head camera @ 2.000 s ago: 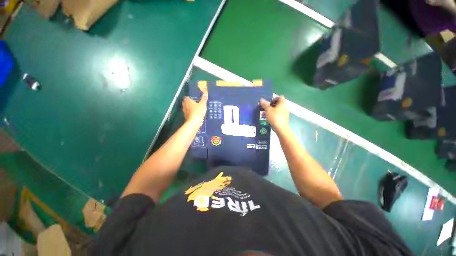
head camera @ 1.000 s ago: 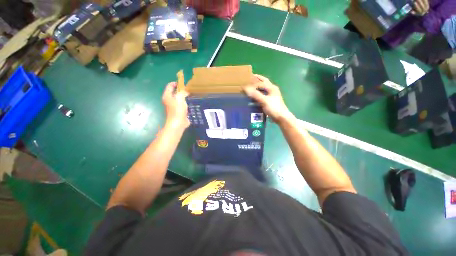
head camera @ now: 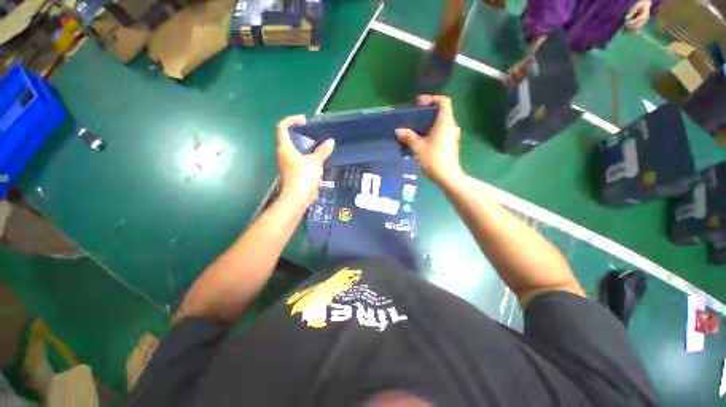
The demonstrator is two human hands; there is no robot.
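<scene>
A dark navy carton [head camera: 362, 131] is held up edge-on above the table, its narrow dark side facing me. My left hand [head camera: 304, 163] grips its left end, thumb on the near face. My right hand [head camera: 434, 141] grips its right end, thumb also on the near face. Below it, a flat printed carton blank [head camera: 374, 211] with a white product picture and an orange round mark lies against my shirt. The far side of the held carton is hidden.
Standing navy boxes [head camera: 646, 157] sit on the green conveyor belt [head camera: 478, 151] at right. A person in purple opposite touches one box. Carton bundles [head camera: 279, 24] and torn cardboard [head camera: 185, 52] lie upper left, a blue bin [head camera: 28, 119] far left, a black object [head camera: 625, 292] at right.
The carton between my hands now shows its narrow dark side instead of its printed face and brown flaps. Another printed blank shows below it. The person opposite now reaches to a box on the belt.
</scene>
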